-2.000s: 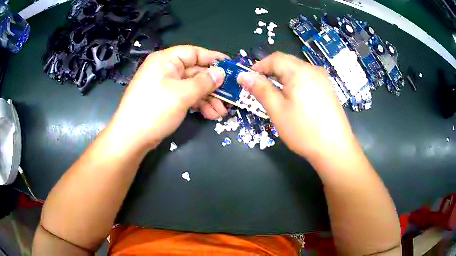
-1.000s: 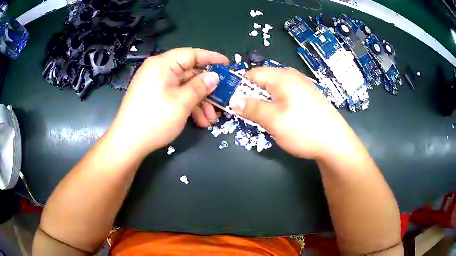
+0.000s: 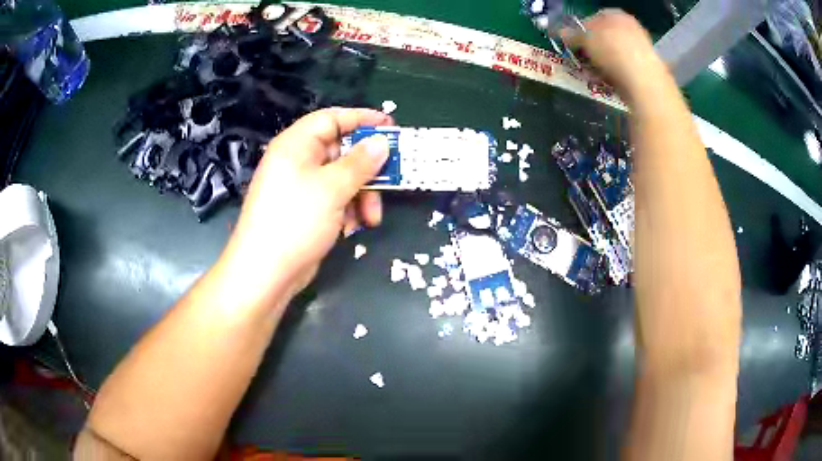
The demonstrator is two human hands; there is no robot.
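Note:
My left hand point(image 3: 315, 176) holds a circuit board point(image 3: 442, 158) by its blue end, thumb on top; the white dotted part points right. My right hand point(image 3: 606, 45) is stretched to the far side, past the white edge strip. Its fingers are blurred beside a small blue and metallic thing point(image 3: 552, 20); I cannot tell whether it grips it. Below the held board, another blue and white board point(image 3: 487, 270) lies among small white pieces point(image 3: 439, 306). A board with a dark round part point(image 3: 543, 238) lies to its right.
A heap of black plastic frames point(image 3: 207, 108) lies at the left. A board pile point(image 3: 602, 194) lies at the right, partly behind my right forearm. A white fan point(image 3: 27, 266) and clear bottle point(image 3: 52, 54) stand at the left. A grey box-like thing point(image 3: 707, 36) is at the back right.
My right hand has let go of the board and reached to the far right. My left hand still holds the board, now level. The view has shifted, showing the back strip and the boards underneath.

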